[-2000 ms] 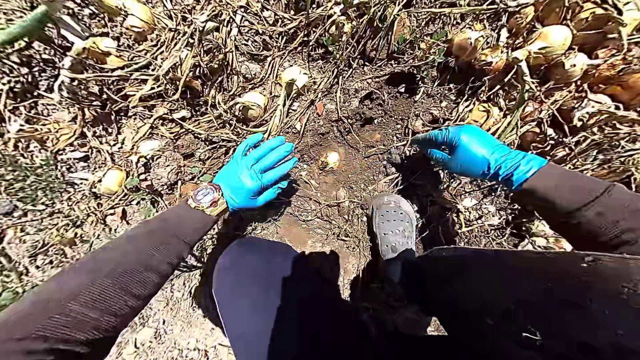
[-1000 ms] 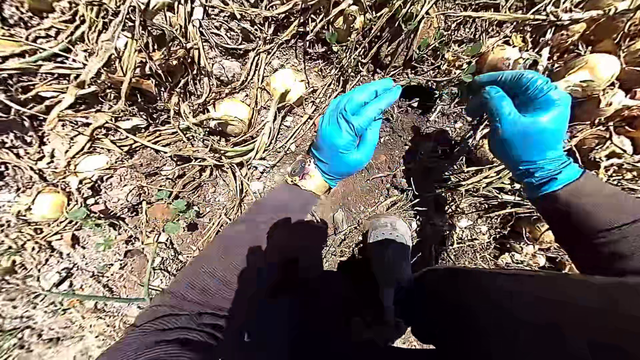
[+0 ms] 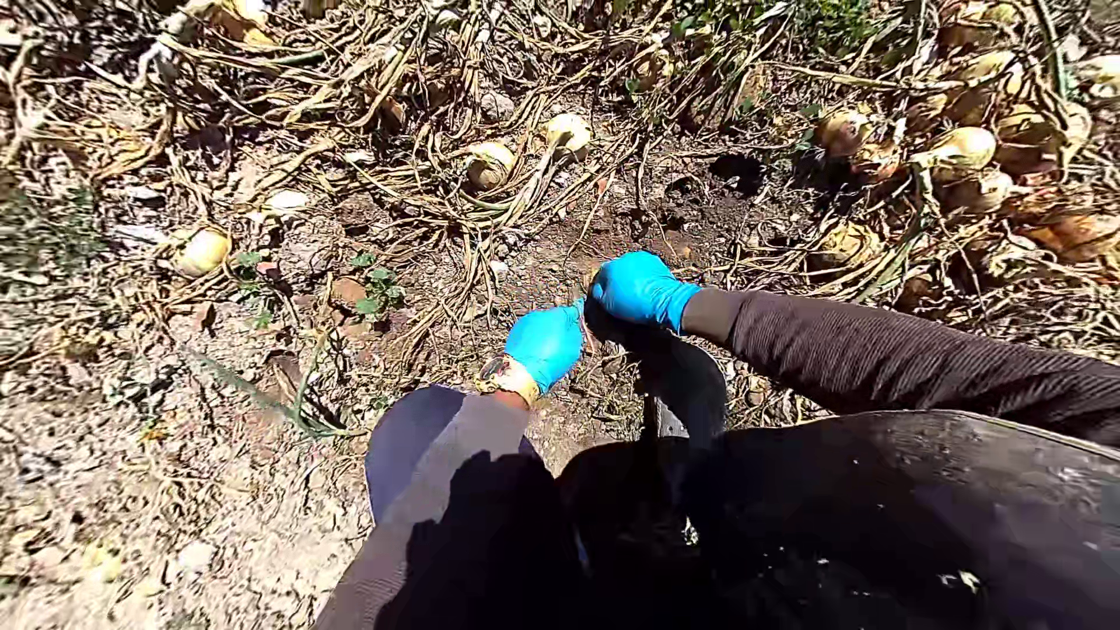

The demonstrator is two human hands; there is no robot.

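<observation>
My left hand (image 3: 546,346), in a blue glove, is low over the soil between my knees, its fingertips close to my right hand. My right hand (image 3: 637,289), also gloved in blue, is curled with its back toward me. Whether either hand holds anything is hidden by the fingers and shadow. Beyond them, two onions, one whitish (image 3: 569,134) and one yellow (image 3: 490,165), lie among dried stalks (image 3: 516,206). Another yellow onion (image 3: 204,252) lies on the ground at the left.
A heap of onions (image 3: 967,149) with dry tops lies at the right. A dark hole (image 3: 736,173) is in the soil beyond my right hand. My shoe (image 3: 672,420) and my knees are close below my hands. A green stalk (image 3: 254,389) lies at the left.
My hands have come together, nearer to my body; a second ago they were farther out and apart. The right hand has moved left, away from the onion heap.
</observation>
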